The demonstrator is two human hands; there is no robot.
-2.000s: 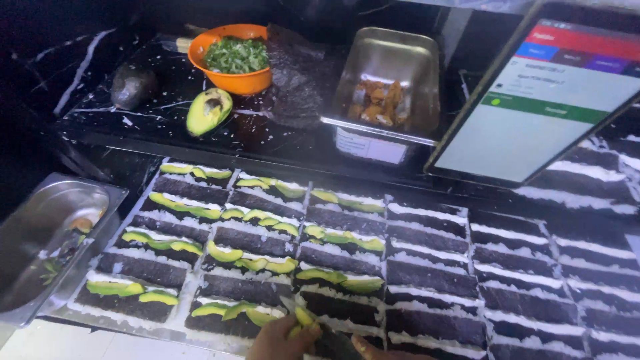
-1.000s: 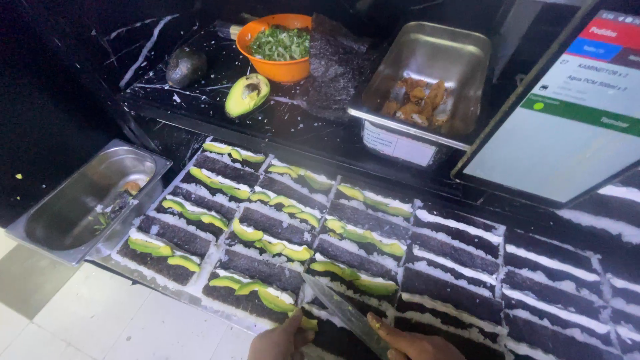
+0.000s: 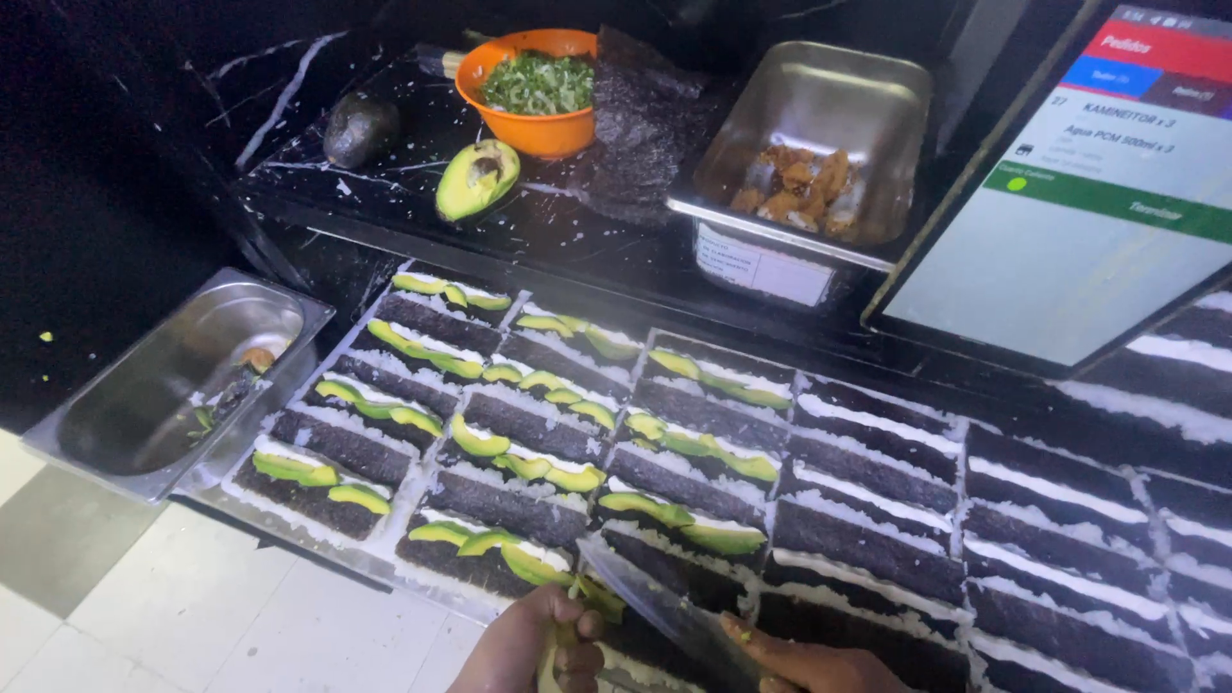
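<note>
At the bottom of the head view, my left hand (image 3: pixel 534 640) is closed around a piece of avocado (image 3: pixel 599 597), partly hidden by the fingers. My right hand (image 3: pixel 813 664) grips a kitchen knife (image 3: pixel 664 606), its blade pointing up and left, with the tip close to the avocado. Beneath both hands lie rows of nori sheets (image 3: pixel 520 502) edged with white rice. The left columns bear avocado slices (image 3: pixel 558 472) along a white creamy strip; the columns further right show white strips (image 3: pixel 876 423) without avocado.
On the black marbled shelf are a whole avocado (image 3: pixel 362 130), a halved avocado (image 3: pixel 477 180), an orange bowl (image 3: pixel 546 133) of chopped greens, dark sheets (image 3: pixel 640 130) and a steel pan (image 3: pixel 910 144) with brown pieces. Another steel pan (image 3: pixel 115 423) holds scraps at left. A tablet (image 3: pixel 1068 279) stands at right.
The knife, hardly visible two seconds ago, shows clearly in the later frames between my hands. The view has shifted, bringing more of the left pan and the floor into sight.
</note>
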